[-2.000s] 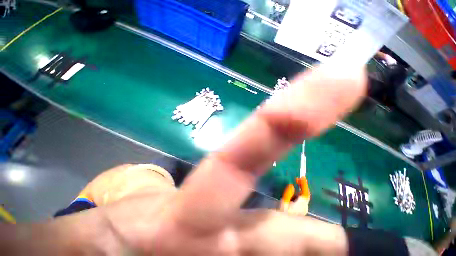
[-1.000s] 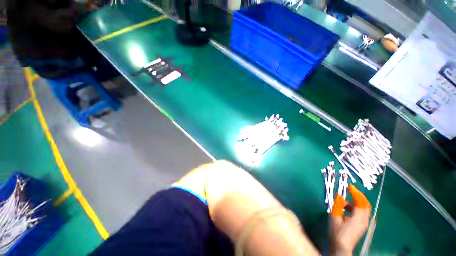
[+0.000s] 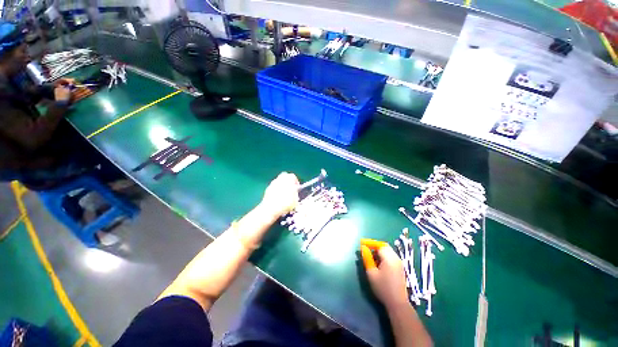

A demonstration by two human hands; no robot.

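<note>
My left hand (image 3: pixel 282 192) is at the left cable pile (image 3: pixel 317 215), fingers closed on the end of a short cable (image 3: pixel 313 181) at the pile's back edge. My right hand (image 3: pixel 383 266) is over the green bench with orange covers on thumb and forefinger. Their tips are close together; I cannot tell if anything small is between them. Just right of it lies a small loose group of cables (image 3: pixel 425 271). The denser right cable pile (image 3: pixel 450 209) lies behind that group, near the rail.
A blue bin (image 3: pixel 318 101) stands behind the rail, with a black fan (image 3: pixel 193 61) to its left. A green-middled cable (image 3: pixel 376 178) lies near the rail. Taped strips (image 3: pixel 176 158) are at left. A sheet (image 3: pixel 515 88) hangs at right. A person (image 3: pixel 27 115) works at far left.
The view has turned and lifted, bringing in the fan and the person. My left hand now shows at the left pile. My right hand has moved left, away from the loose cables.
</note>
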